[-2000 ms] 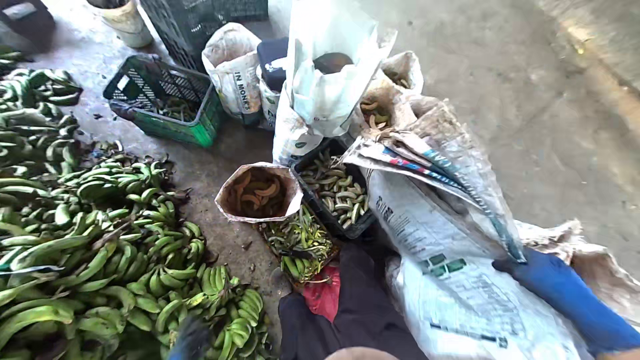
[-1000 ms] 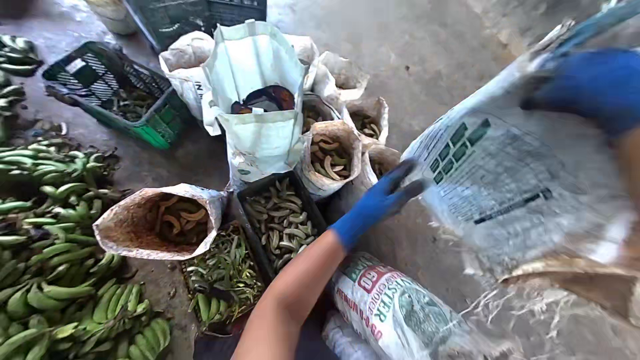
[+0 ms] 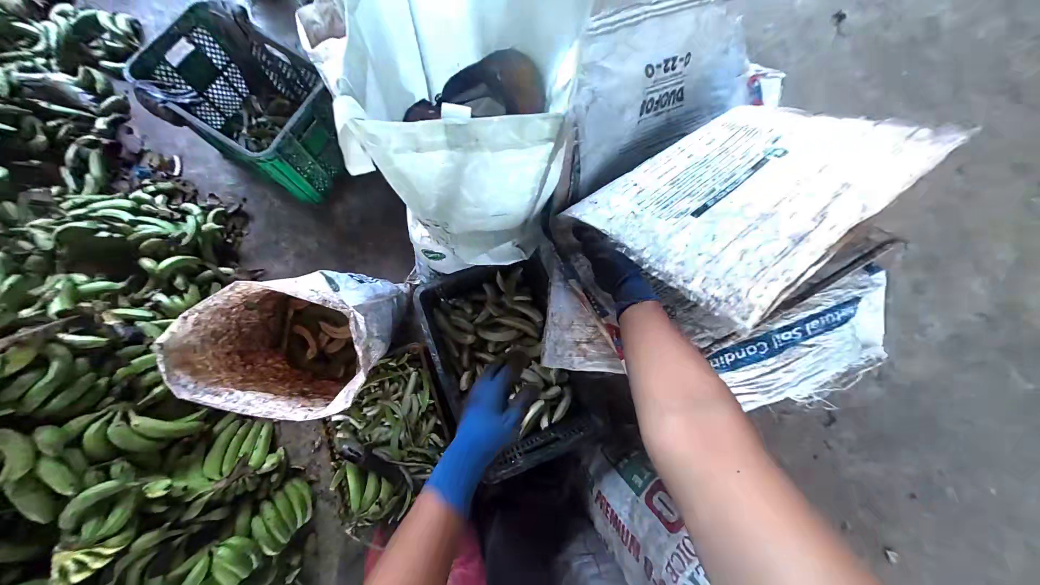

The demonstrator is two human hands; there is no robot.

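Observation:
My left hand (image 3: 490,410), in a blue glove with dark fingertips, reaches over a black plastic crate (image 3: 515,460) of small green-brown bananas (image 3: 491,321); its fingers are spread over the fruit, and whether they touch it I cannot tell. My right hand (image 3: 611,266), gloved alike, is partly inside the mouth of a whitish woven sack (image 3: 772,195) that lies over other sacks right of the crate. Its fingers are hidden in shadow there, so its grip does not show. Left of the crate an open printed sack (image 3: 219,345) holds a few brownish bananas (image 3: 321,337).
Green banana bunches (image 3: 73,471) cover the floor at left. A green plastic crate (image 3: 301,146) stands at upper left. A tall white sack (image 3: 471,179) with dark contents stands behind the black crate. A crate of thin green pieces (image 3: 394,406) adjoins it. A printed sack (image 3: 642,520) lies below.
My left hand has moved from the sacks right of the black crate to over its bananas. My right hand has come in from the far right. Sacks now cover the small open bags seen there.

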